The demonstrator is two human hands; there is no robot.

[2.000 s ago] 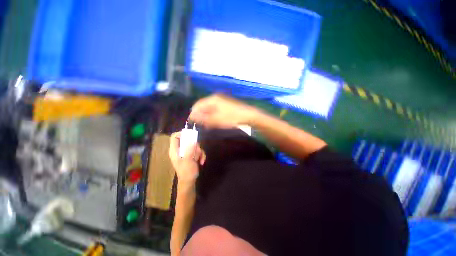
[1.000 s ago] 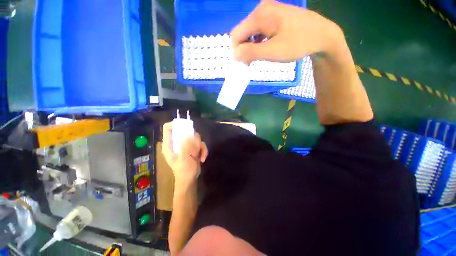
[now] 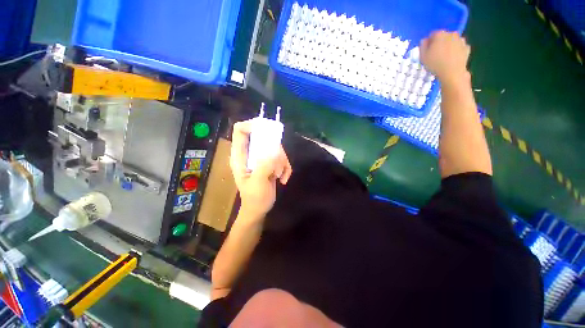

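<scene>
My left hand [image 3: 260, 173] is shut on a white power adapter [image 3: 265, 142], its two pins pointing away from me, in front of my body. My right hand [image 3: 446, 56] is at the right part of a blue tray [image 3: 359, 109] filled with rows of white adapters [image 3: 346, 48]. Its curled fingers are closed on a white adapter [image 3: 414, 52] at the edge of the rows; the fingers hide part of it.
The press machine plate [image 3: 151, 141] is at left, with green buttons [image 3: 201, 130] and a red one [image 3: 189, 183]. A solvent bottle [image 3: 86, 211] lies on its near side. An empty blue tray [image 3: 160, 32] is beyond. A yellow-black bar [image 3: 102, 285] is lower left.
My right hand has moved away to the right, bringing the white adapter to the filled tray's rows. My left hand still holds its adapter. The view has shifted, showing more of the lower left.
</scene>
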